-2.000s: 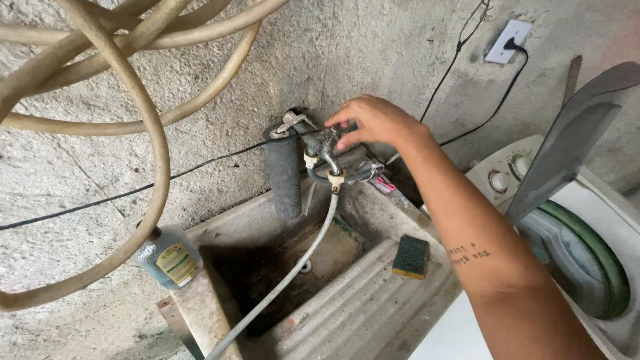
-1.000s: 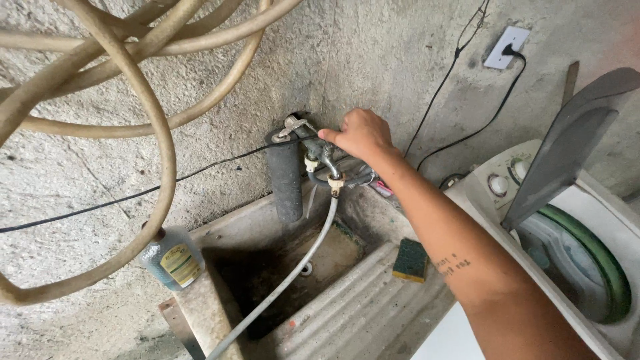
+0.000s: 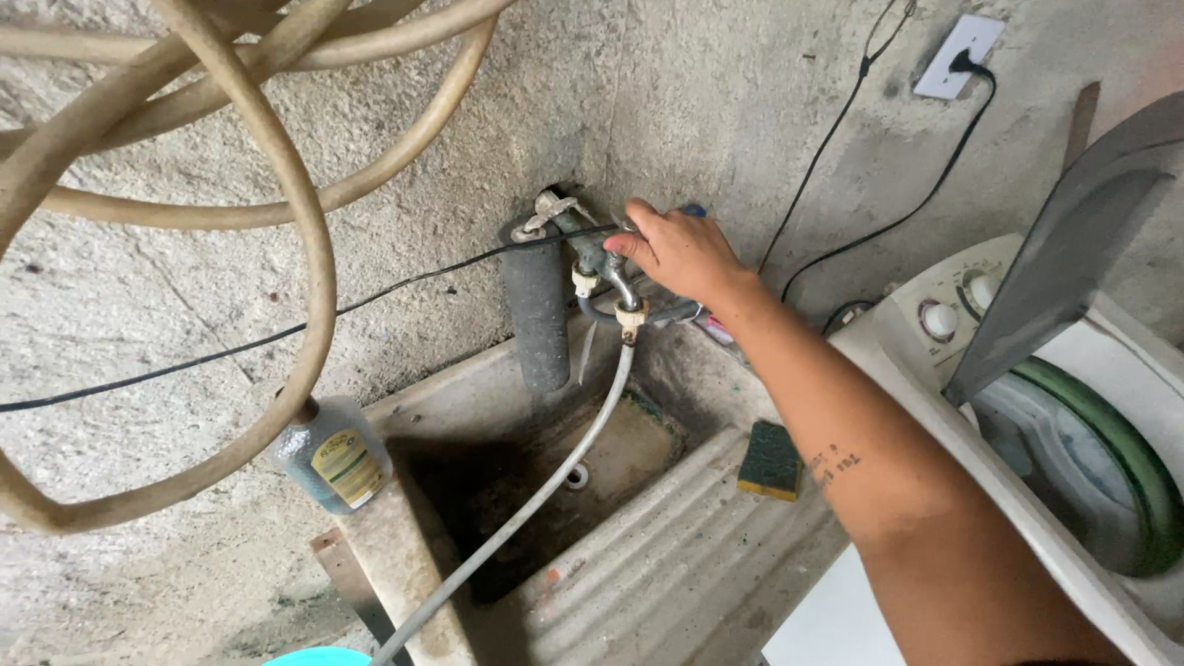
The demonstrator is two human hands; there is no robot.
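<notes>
My right hand [image 3: 680, 250] reaches in from the lower right, with its thumb and curled index finger on the handle of a metal tap [image 3: 618, 265]. The other fingers are partly hidden behind the hand. A grey hose [image 3: 555, 481] runs from a cream-coloured connector [image 3: 631, 319] on the tap's spout, down across a concrete laundry sink [image 3: 647, 555]. Left of the tap, a dark grey cylinder [image 3: 538, 314] hangs from a metal fitting. My left hand is not in view.
A sponge [image 3: 770, 461] lies on the ribbed washboard. A liquid bottle [image 3: 335, 453] stands on the sink's left edge. A coiled beige hose [image 3: 314, 250] hangs at left, and a black cable crosses the wall. An open washing machine [image 3: 911, 324] stands at right.
Two seconds ago my right hand was over the tap handle with its fingers spread forward; now those fingers are curled. The hose, sponge and bottle have not moved.
</notes>
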